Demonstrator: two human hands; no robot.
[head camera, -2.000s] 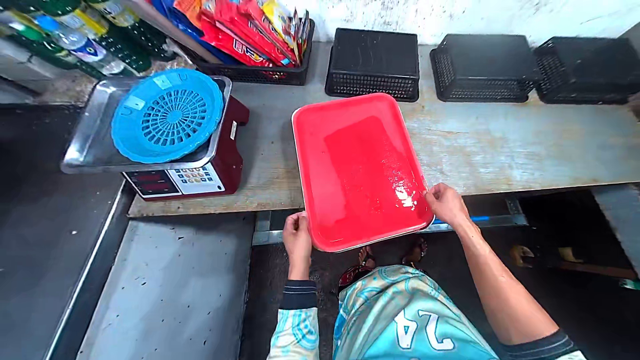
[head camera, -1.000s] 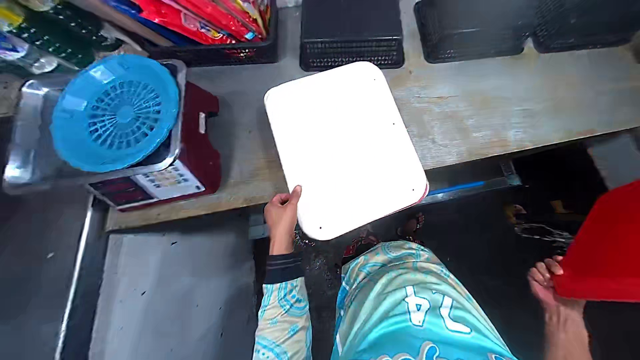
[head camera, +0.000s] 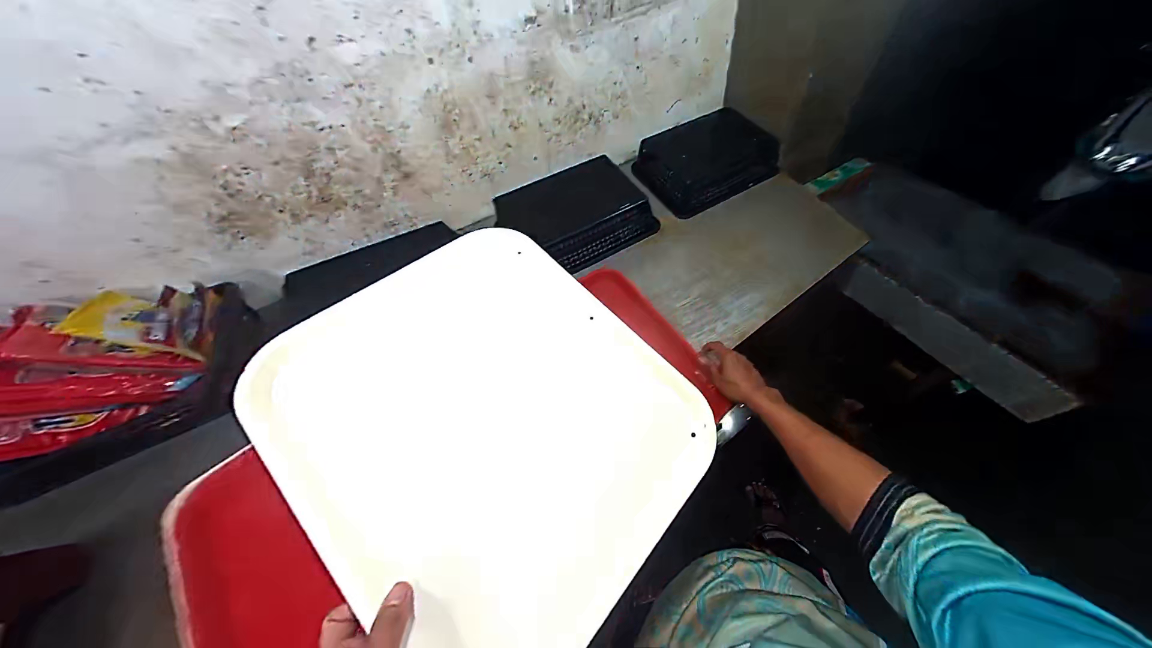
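Observation:
A white tray (head camera: 486, 423), tilted, fills the middle of the view. My left hand (head camera: 373, 621) grips its lower edge, with the thumb on its face. A red tray (head camera: 243, 549) shows beneath it at the lower left; whether this hand also holds that one I cannot tell. To the right, more red tray surface (head camera: 643, 315) sticks out from behind the white one. My right hand (head camera: 733, 371) grips the edge of this red part. The white tray hides how the red parts lie under it.
Upturned black plastic baskets (head camera: 576, 202) stand along the stained wall (head camera: 360, 117) on the worktop (head camera: 738, 252). At the left, red and yellow packets (head camera: 99, 369) lie in a black crate. A grey ledge (head camera: 954, 333) is beyond the worktop's right end.
The view has swung up and right. My right hand, far to the right with a red tray one second ago, is now beside the white tray. The blue basket and the scale's pan are out of view.

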